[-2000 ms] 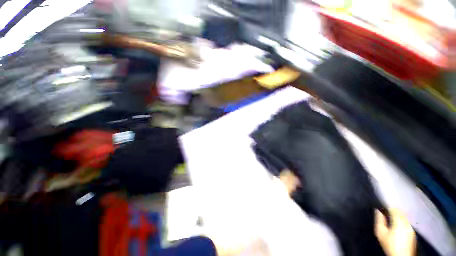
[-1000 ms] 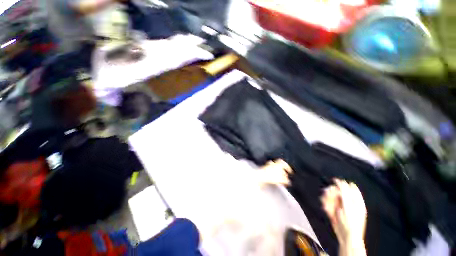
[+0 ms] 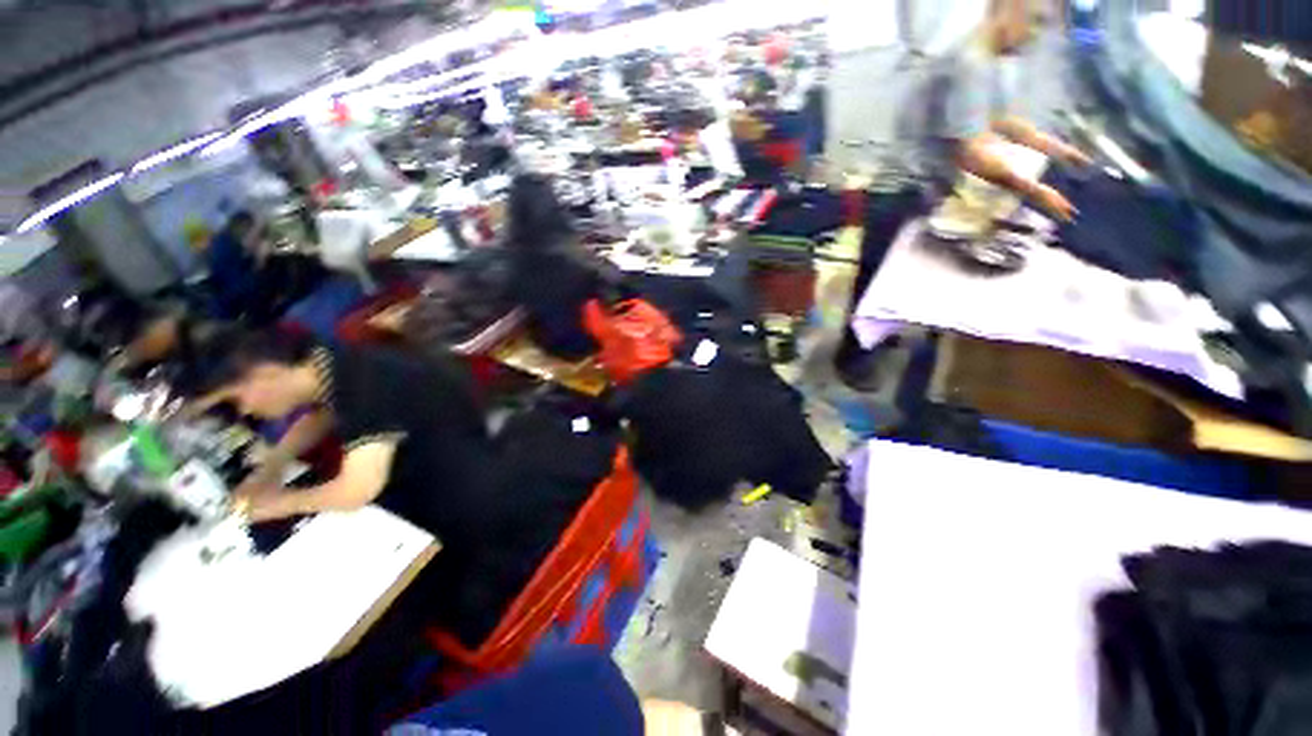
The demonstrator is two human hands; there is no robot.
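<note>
Black trousers [image 3: 1223, 640] lie folded or bunched on the white-covered pressing table [image 3: 978, 590] at the lower right. The right and bottom edges of the picture cut them off. Neither of my hands is in view. A blue sleeve [image 3: 540, 697] and a small strip of bare forearm show at the bottom edge, left of the table. Whether my hands touch the trousers cannot be seen.
A small white-topped stand [image 3: 784, 633] is left of the table. Beyond are a red-orange crate [image 3: 568, 554], a black garment pile [image 3: 720, 431] and another pressing table [image 3: 1036, 295] with a person behind it. A person in black bends over a white worktop [image 3: 288, 604] at left.
The view has swung left and up, showing the workshop. The trousers have shifted to the right edge. Both hands, seen at the trousers before, are out of the picture.
</note>
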